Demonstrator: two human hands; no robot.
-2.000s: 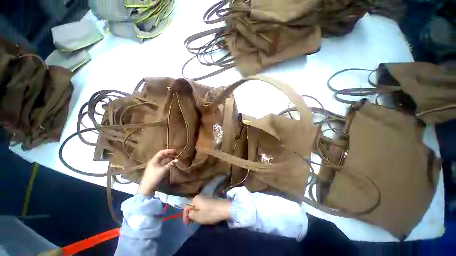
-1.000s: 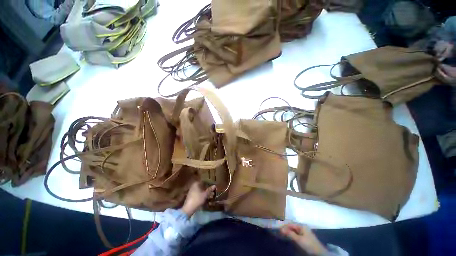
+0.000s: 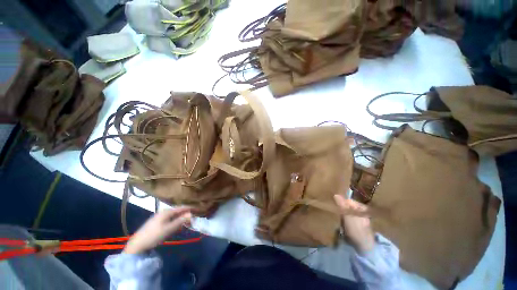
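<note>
A flat brown bag [image 3: 326,153] with a small shiny piece on its front lies in front of me. A strap crosses its lower part. My right hand [image 3: 357,221] is at its lower right edge, slightly blurred, with nothing visible held; whether it touches the bag is unclear. Left of it lies a pile of brown bags [image 3: 161,156], one showing an open gold zipper [image 3: 193,141]. My left hand [image 3: 159,226] is below the pile's lower edge, fingers extended, with nothing visible held.
Orange-red cords [image 3: 93,243] run at lower left, passing by my left hand. A large brown bag [image 3: 433,192] lies at right, another [image 3: 487,116] above it. More brown bags [image 3: 317,45] lie at the back, pale yellow-edged pieces [image 3: 170,25] at back left.
My left hand has left the bag's opening and moved left. My right hand has risen to the flat bag's right edge. A loose strap now lies differently, and the whole view has shifted.
</note>
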